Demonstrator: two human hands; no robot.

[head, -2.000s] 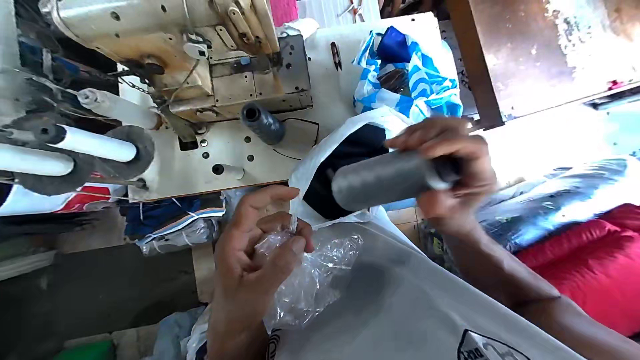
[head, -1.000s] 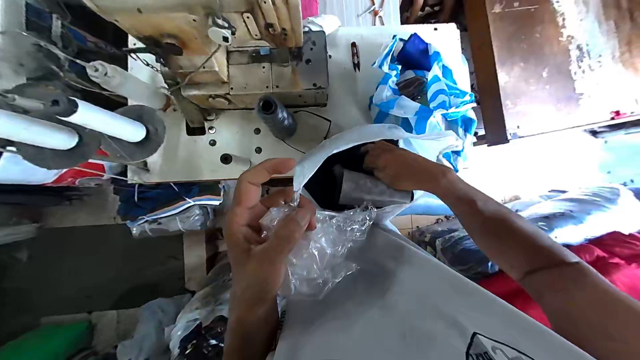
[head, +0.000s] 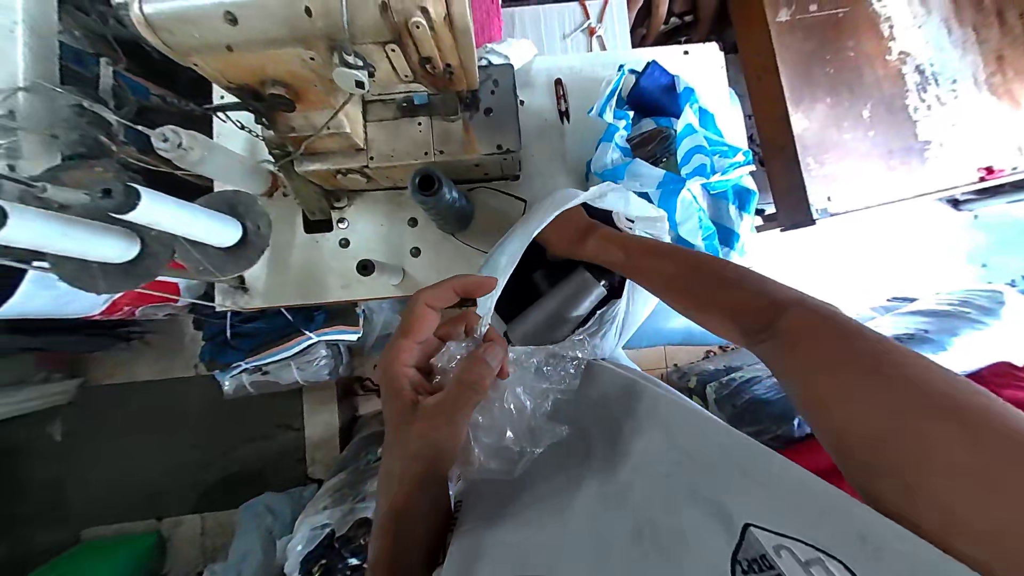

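Note:
My left hand (head: 448, 368) pinches the rim of a white plastic bag (head: 512, 240) together with crumpled clear plastic film (head: 520, 408). Inside the bag's mouth, my right hand (head: 572, 232) reaches in at the far side; its fingers are hidden, so what they touch does not show. A grey thread cone (head: 560, 308) lies in the bag, below my right hand, among dark contents. Beyond the bag, a dark thread cone (head: 442, 200) rests on the white sewing table (head: 304, 272), and a small white spool (head: 380, 272) lies nearer its edge.
An industrial sewing machine (head: 320, 88) stands at the upper left, with white thread spools (head: 184, 216) beside it. Thread snips (head: 562, 102) and a blue-and-white plastic bag (head: 680, 160) lie on the table. A grey printed surface (head: 656, 480) is close in front, with wrapped bundles (head: 744, 396) to the right.
My right hand has carried the grey cone down into the white bag and no longer visibly holds it; the hand is now deeper, toward the far side. My left hand stays at the bag's rim.

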